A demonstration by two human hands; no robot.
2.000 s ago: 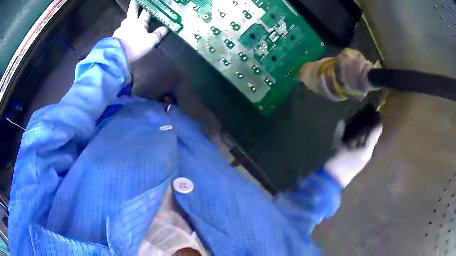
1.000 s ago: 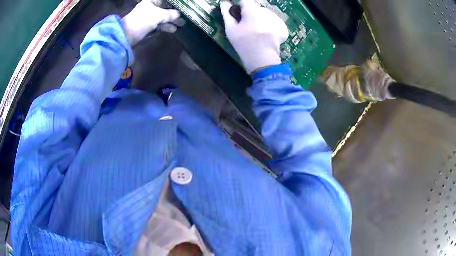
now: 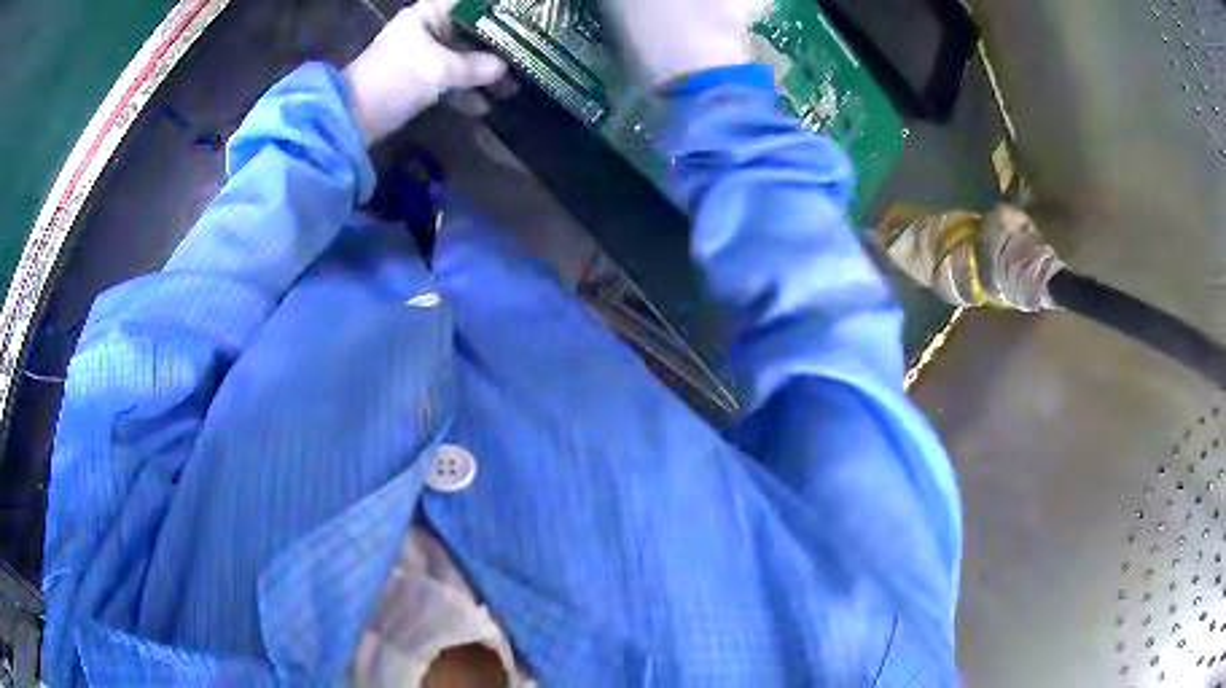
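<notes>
The green printed circuit board (image 3: 861, 114) lies at the top, cut off by the upper edge of the picture. My left hand (image 3: 410, 74), in a white glove, grips the board's left corner; its fingertips are partly out of the picture. My right hand (image 3: 686, 34), also in a white glove, is blurred over the middle of the board. Its fingers are cut off by the top edge, so what it holds is hidden.
The taped hose end (image 3: 975, 255) lies right of the board on the dark mat (image 3: 921, 303). A black block (image 3: 914, 47) is beyond the board. A grey metal surface (image 3: 1062, 457) is at right, the conveyor rail (image 3: 94, 155) at left.
My right hand, first low at the right with a black brush, has moved onto the board, then further up. My left hand has shifted slightly right. The hose end sits lower and further right.
</notes>
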